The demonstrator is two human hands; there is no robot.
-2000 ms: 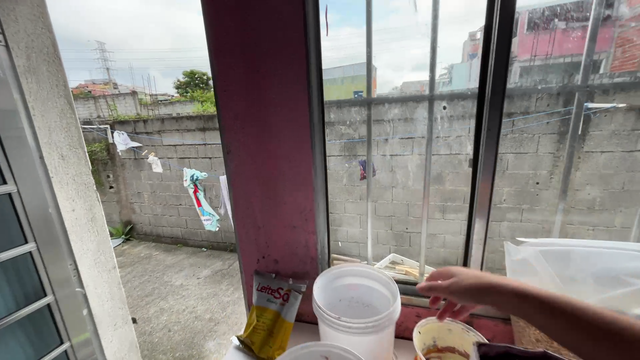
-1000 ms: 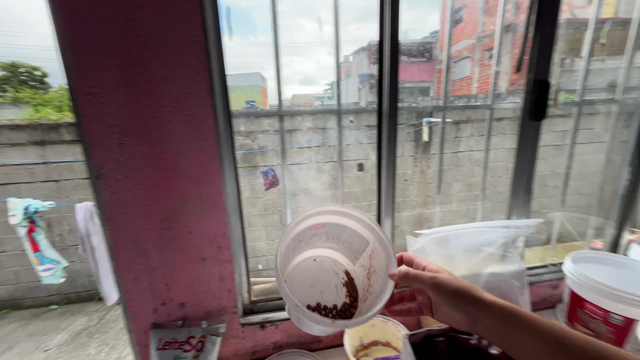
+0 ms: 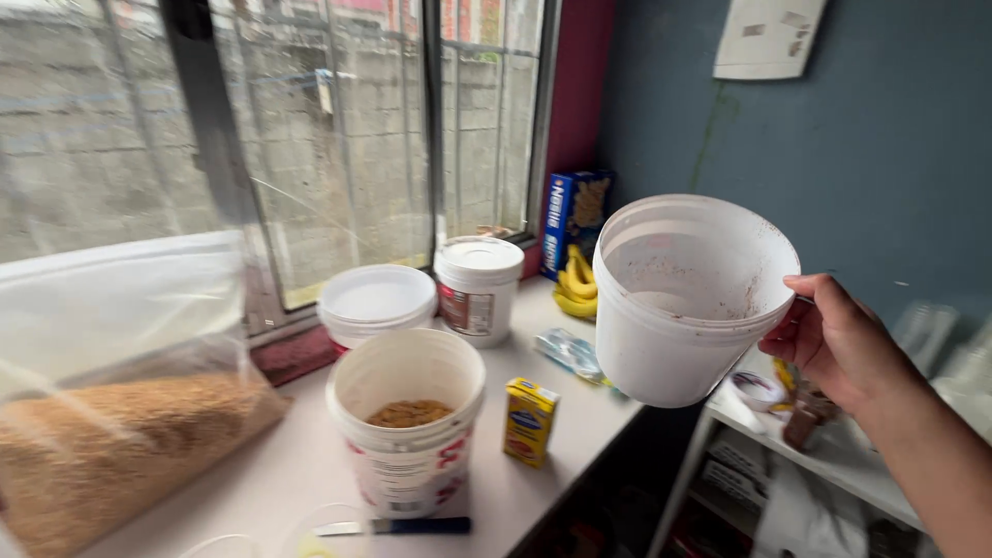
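My right hand (image 3: 829, 341) grips the rim of a white plastic bucket (image 3: 659, 349), thumb at the lip and fingers on the outer side. Brown residue specks its inner wall. The bucket is held in the air, tilted so that its mouth faces me. Left of it, on the counter, stands an open white tub (image 3: 415, 473) with brown flakes inside. A small yellow carton (image 3: 529, 422) stands between them. In front of the tub lies a knife (image 3: 418, 526) with a dark handle. My left hand is out of view.
A clear bag of light brown grains (image 3: 132, 442) fills the counter's left. By the window stand two white lidded tubs (image 3: 377, 298) (image 3: 480, 291). Bananas (image 3: 577, 287) lie by a blue box (image 3: 573, 221). Lower right is a cluttered white shelf (image 3: 837, 465).
The view has swung far to the right. My right hand, empty two seconds ago, took hold of the white bucket; small brown pieces seen in it a second ago no longer show.
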